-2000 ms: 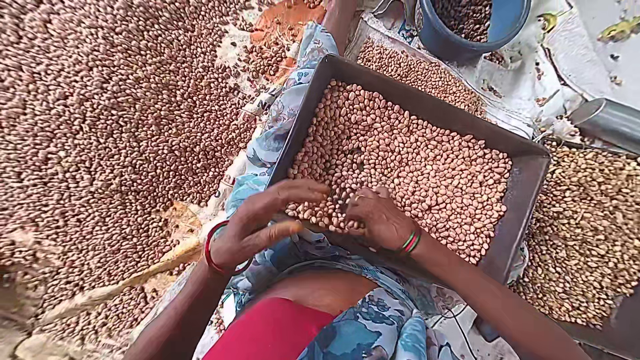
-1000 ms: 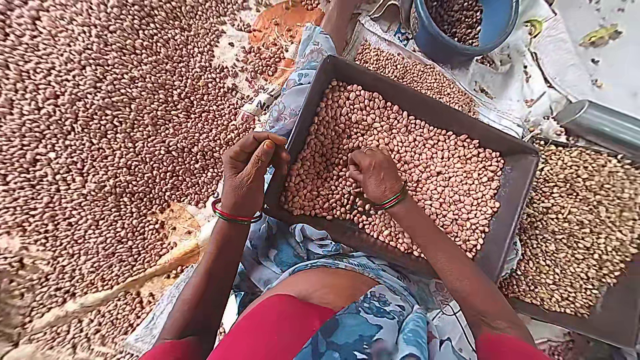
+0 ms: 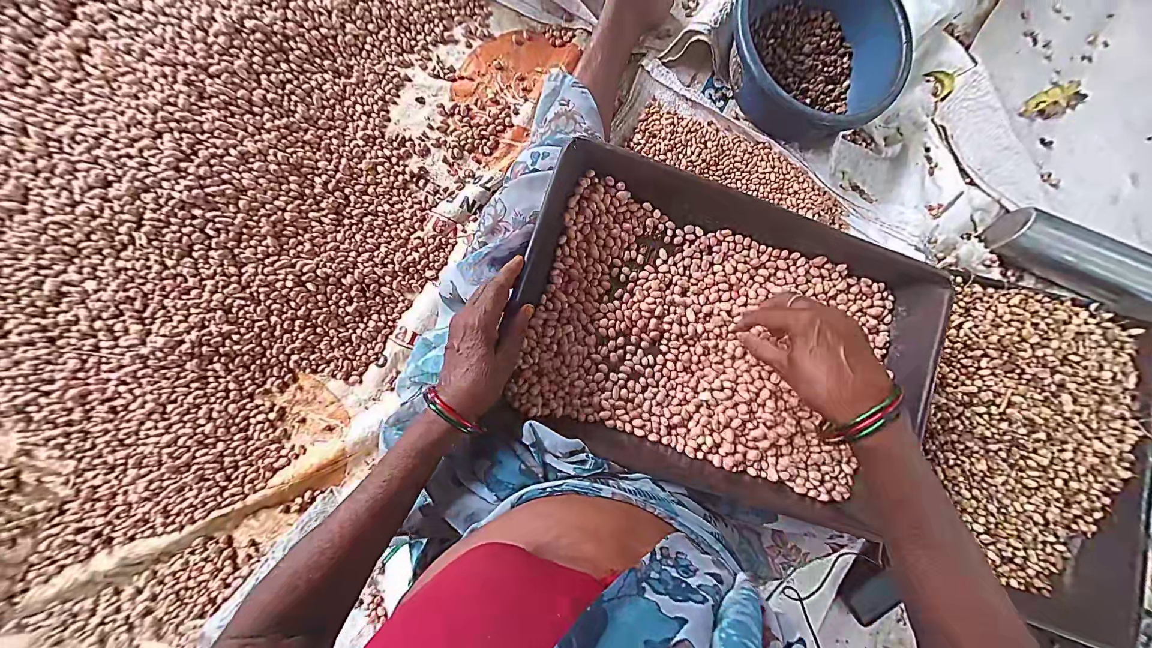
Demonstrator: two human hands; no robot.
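Note:
A dark rectangular tray (image 3: 738,193) rests across my lap, holding a layer of pinkish-brown nuts or beans (image 3: 702,333). My left hand (image 3: 486,346) lies along the tray's left rim, fingers spread against its outer side and thumb toward the rim. Over the right part of the layer is my right hand (image 3: 810,355), its fingers bent and a little apart, with nothing visible between them. Red and green bangles circle both wrists. The bottom of the tray shows through gaps in the layer at its left side.
Dark nuts or beans (image 3: 180,225) spread widely on the left. A second tray (image 3: 1089,576) with paler pieces (image 3: 1026,432) stands at right, a metal cylinder (image 3: 1080,256) behind it. Beyond my tray are a blue tub (image 3: 819,121), part full, and a tan heap (image 3: 729,157) on a white sack.
My left hand has come from above the tray's left corner to its left rim. My right hand has moved to the right over the layer.

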